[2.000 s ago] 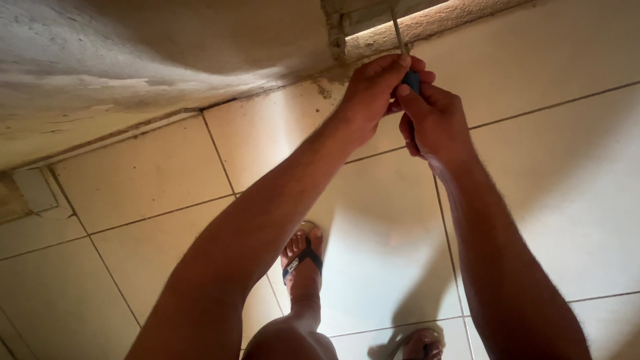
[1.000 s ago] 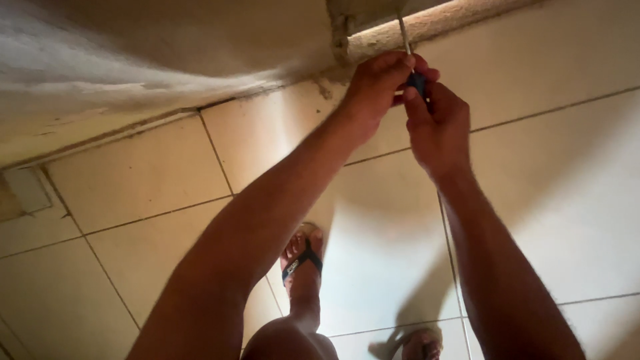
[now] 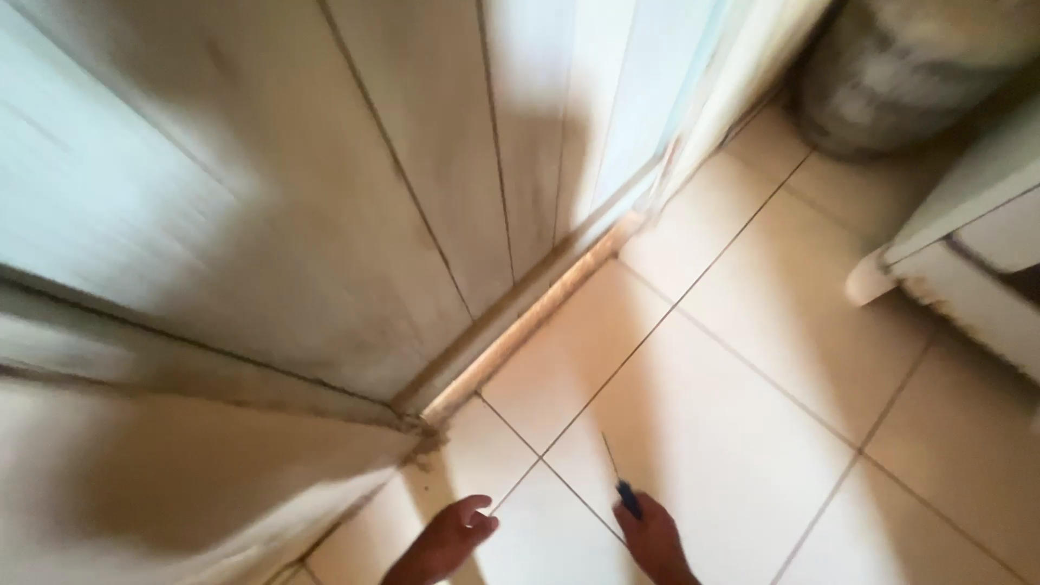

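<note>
A screwdriver with a dark blue handle (image 3: pixel 628 499) and a thin metal shaft is held in my right hand (image 3: pixel 654 532), at the bottom of the view. Its shaft points up and slightly left over the floor tiles. My left hand (image 3: pixel 455 532) is apart from it on the left, thumb and fingers curved with a gap between them and nothing seen in them. Beyond both hands stands a panelled door (image 3: pixel 422 162), a lit gap (image 3: pixel 528 313) running along its bottom edge.
The wall (image 3: pixel 244 471) meets the door frame at a worn, crumbled corner on the left. A gas cylinder (image 3: pixel 894 81) stands at the top right. Below it is a white piece of furniture (image 3: pixel 967 244) with a short foot. Light tiles (image 3: pixel 731 406) cover the floor.
Both hands were together at the screwdriver, near the door's bottom edge; they are now apart, with the screwdriver in my right hand only. The view has swung up to the door.
</note>
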